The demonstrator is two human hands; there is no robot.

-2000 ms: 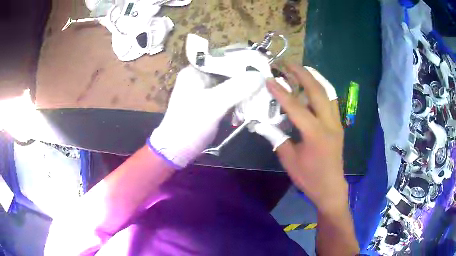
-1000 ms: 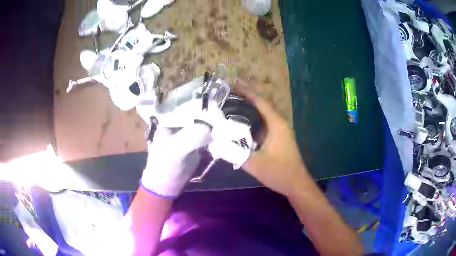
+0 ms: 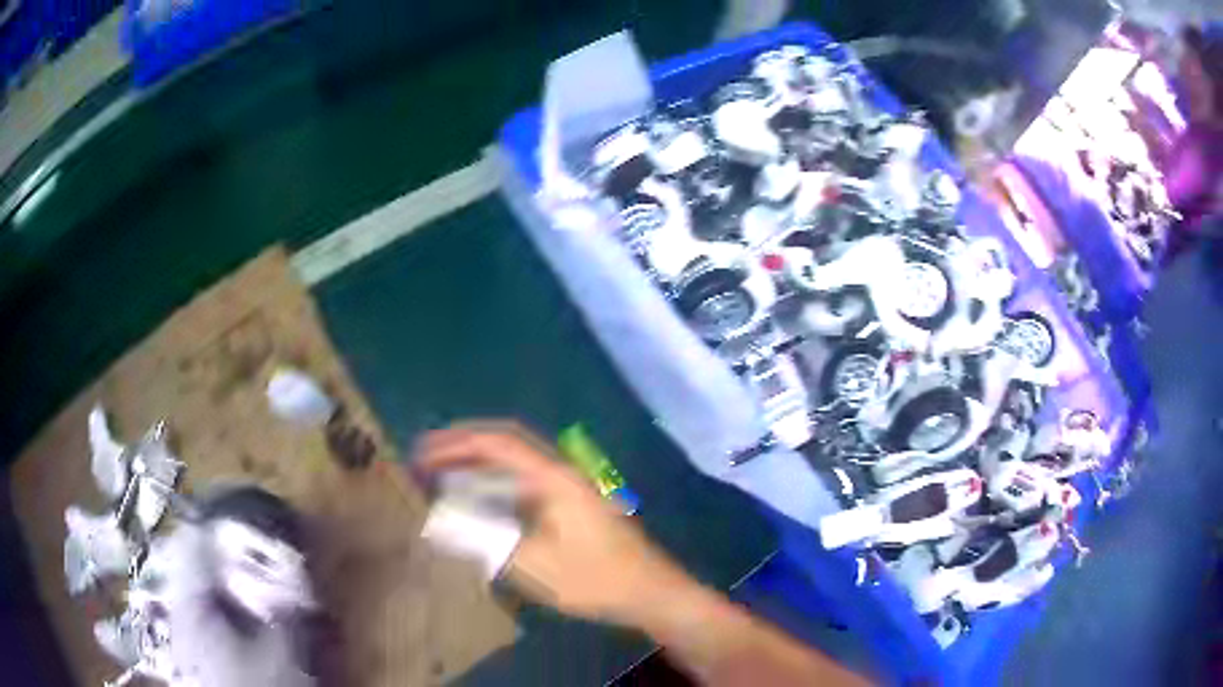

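A part-assembled white toy scooter [image 3: 262,570] with a dark wheel is at the lower left over the cardboard, strongly blurred. My left hand [image 3: 195,624], in its white glove, blends with it and seems to hold it; its fingers cannot be made out. My bare right hand [image 3: 557,523] is off the scooter, over the cardboard's right edge, with fingers bent. A white blocky shape [image 3: 476,526] shows at its thumb and fingertips; I cannot tell whether it is a finger cover or a held part. White side covers [image 3: 101,550] lie piled at the cardboard's left.
A blue crate [image 3: 697,470] heaped with wheeled scooters [image 3: 885,289] stands to the right, a pale liner [image 3: 657,362] over its near edge. A green-yellow packet [image 3: 590,463] lies on the green bench beside my right hand. A small white object [image 3: 299,396] lies on the stained cardboard [image 3: 235,362].
The view has swung right, bringing the crate to the centre. My right hand has come off the scooter and is now apart from it, to its right. The scooter shows at lower left.
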